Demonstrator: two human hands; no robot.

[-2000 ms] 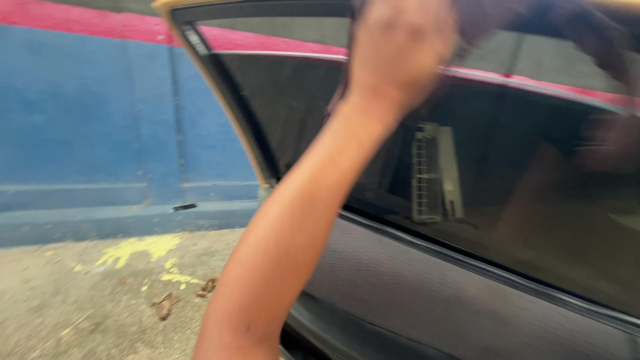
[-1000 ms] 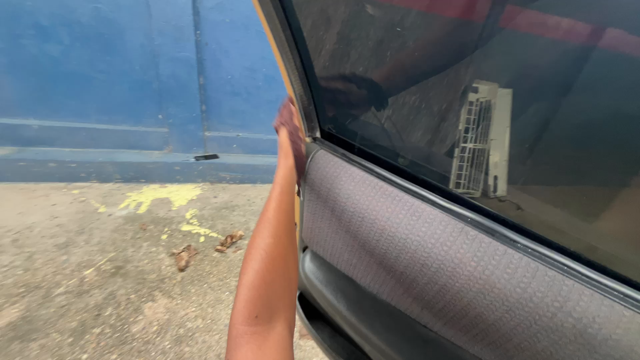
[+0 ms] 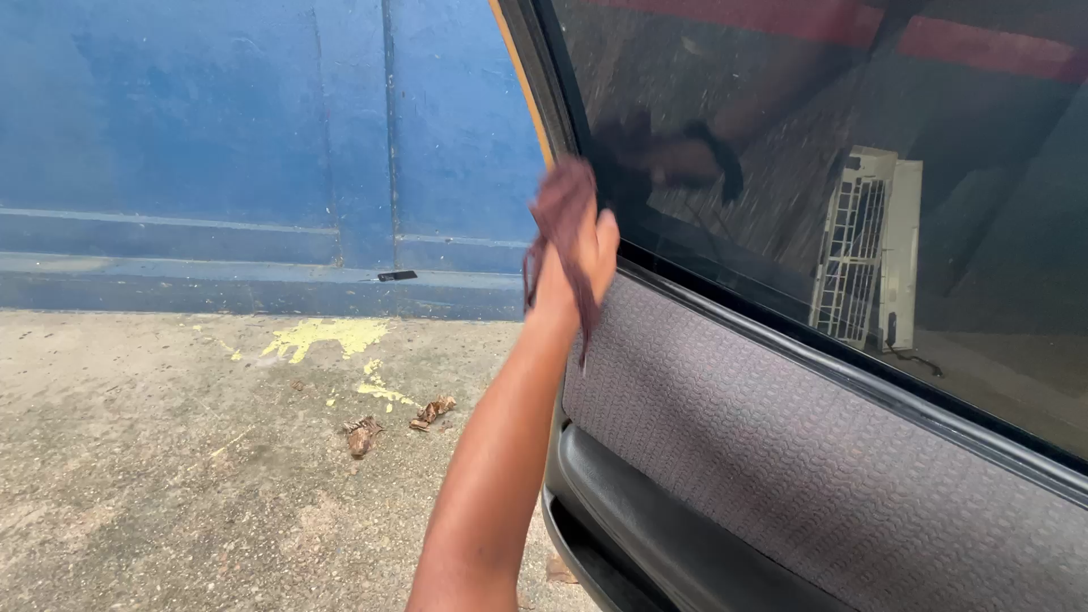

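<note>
My left hand (image 3: 582, 251) holds a dark maroon cloth (image 3: 565, 200) at the rear edge of an open car door, near the lower corner of its window frame (image 3: 557, 93). The cloth is bunched over the fingers and hangs down beside the wrist; hand and cloth are slightly blurred. To the right are the tinted window glass (image 3: 748, 229) and, below it, the grey woven door panel (image 3: 765, 425). A dark reflection of an arm shows in the glass. My right hand is not in view.
A black armrest (image 3: 671, 518) juts from the lower door. Behind stands a blue wall (image 3: 212, 127) with a small black object (image 3: 397, 275) on its ledge. Dry leaves (image 3: 363, 435) and yellow paint (image 3: 327, 337) mark the concrete floor. A white slatted object shows in the glass.
My left hand was over the window glass two seconds ago; it then came down to the door's edge, where it still is. The view has shifted downward.
</note>
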